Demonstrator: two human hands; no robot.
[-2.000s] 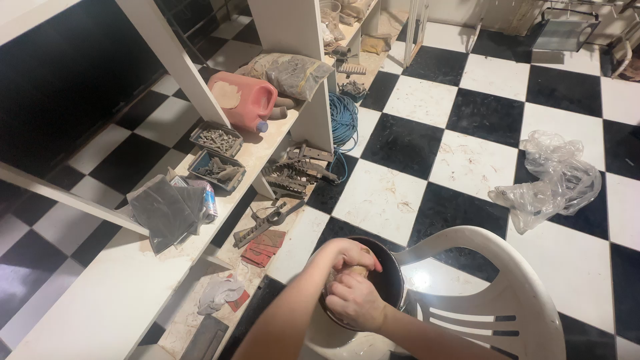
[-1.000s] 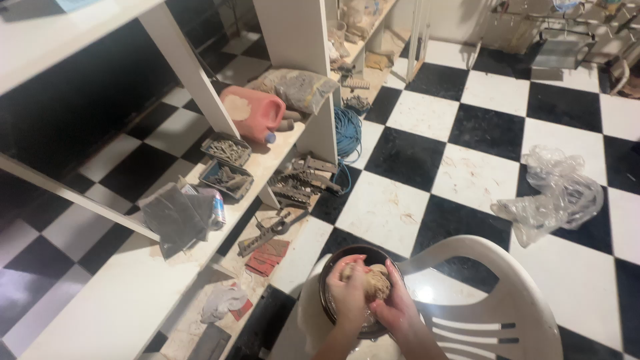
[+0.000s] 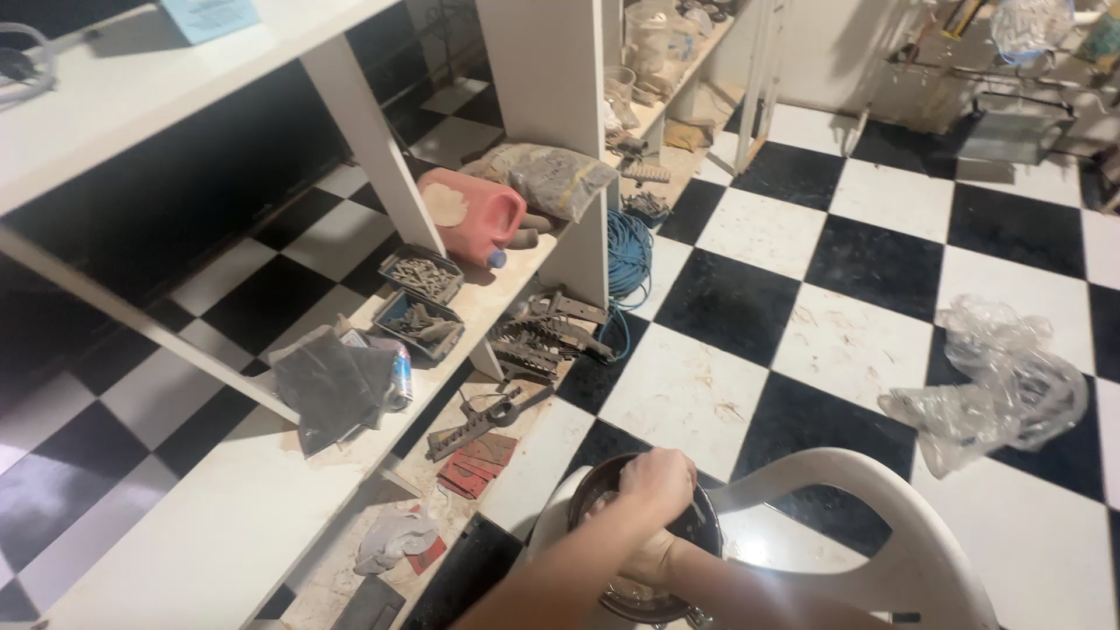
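Note:
A dark round bowl (image 3: 710,525) stands on the seat of a white plastic chair (image 3: 927,525). My forearms cross over it. My left hand (image 3: 658,481) is curled at the upper part of the bowl, its knuckles up. Lower down, inside the bowl, my right hand (image 3: 643,557) is partly covered by the left forearm. Whatever the fingers touch is hidden. Something wet and shiny shows near the bowl's lower rim.
Left of the chair runs a white shelf (image 3: 175,516) with a red jug (image 3: 468,214), bins of small parts (image 3: 424,276) and black sheets (image 3: 328,385). Blue cable (image 3: 628,254) hangs coiled beside it. Clear plastic film (image 3: 997,385) lies on the checkered floor.
One second ago both hands were side by side around a tan lump in the bowl; now the forearms cross and the lump is out of sight.

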